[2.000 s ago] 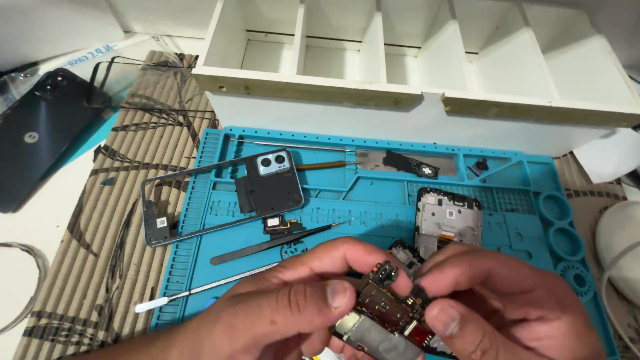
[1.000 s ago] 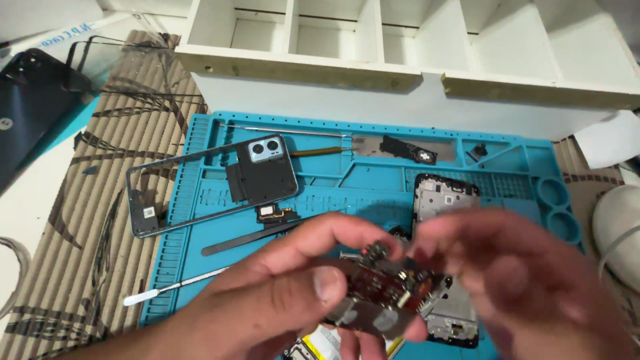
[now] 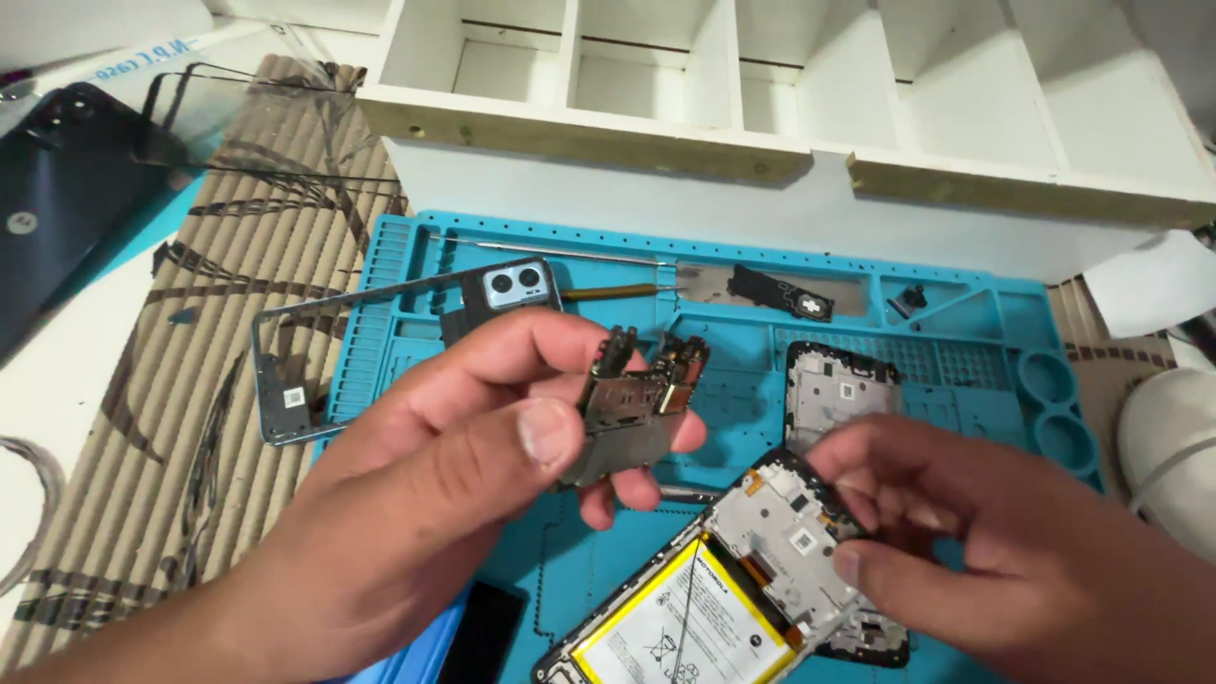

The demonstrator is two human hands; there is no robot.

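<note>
My left hand (image 3: 456,456) holds a phone's logic board (image 3: 627,418) between thumb and fingers, raised above the blue silicone repair mat (image 3: 731,380). My right hand (image 3: 950,532) grips the upper edge of a phone mid-frame (image 3: 769,508), which is tilted and carries a Motorola battery (image 3: 684,617) with a yellow border. Partly under that frame and my right hand lies a second phone frame (image 3: 836,394). Behind my left hand rests a phone's outer frame with a camera cover (image 3: 518,283). A metal tool (image 3: 689,494) shows between the hands, mostly hidden.
At the mat's back are an amber-handled tool (image 3: 613,293), a thin metal pick (image 3: 570,253), a black bracket (image 3: 784,293) and a small camera module (image 3: 909,300). White shelving (image 3: 655,104) stands behind. A dark Motorola phone (image 3: 76,199) lies left; a blue object (image 3: 418,646) sits below my left wrist.
My right hand has left the logic board and now grips the phone frame with the battery, which has come up into view. The board stays in my left hand, tilted more upright.
</note>
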